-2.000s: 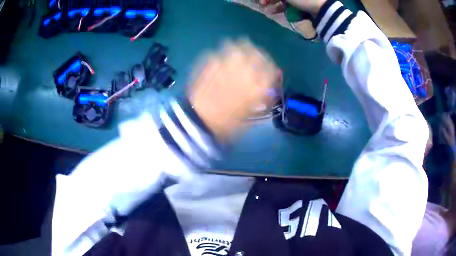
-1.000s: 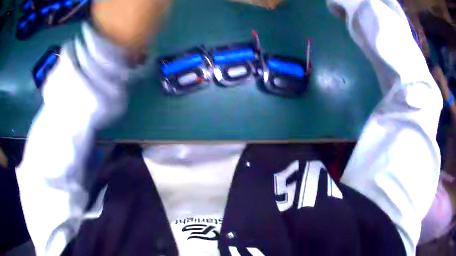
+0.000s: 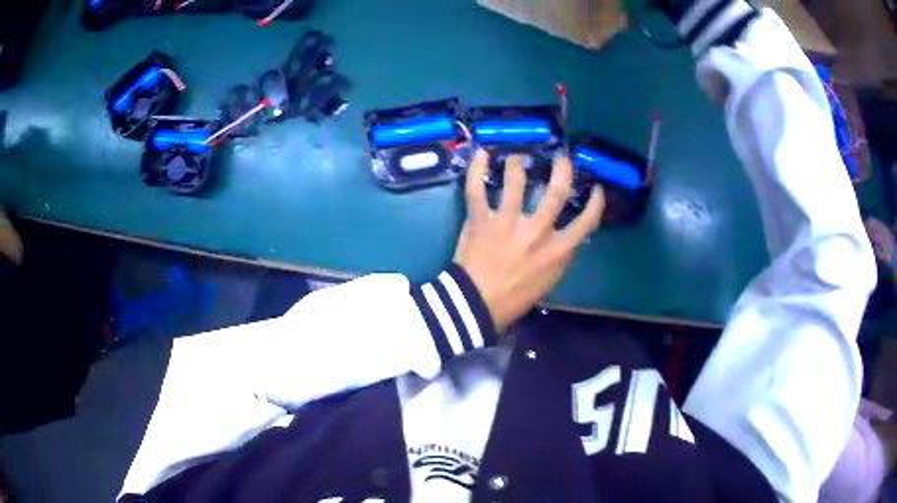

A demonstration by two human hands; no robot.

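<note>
Three black housings with bright blue battery cells sit in a row in front of me: a left one [image 3: 416,162], a middle one [image 3: 511,128] and a right one [image 3: 612,169], tilted against the row. The left one has a pale oval centre. Red-tipped leads stick up from the middle and right ones. My left hand [image 3: 521,231] reaches over the row with fingers spread, fingertips over the lower parts of the middle and right housings, partly hiding them. It grips nothing that I can see. My right hand is cut off by the top edge; only its sleeve shows.
Two units with blue cells and round fan-like parts [image 3: 182,169] lie on the green bench [image 3: 285,211] at the left, beside loose black pieces [image 3: 313,83]. More units are cut off at the top left. Cardboard [image 3: 566,20] is at the top, blue cells at the right edge.
My left hand has moved from the upper left, where it was blurred, to the row of housings. The right housing now sits more tilted. The camera view has shifted.
</note>
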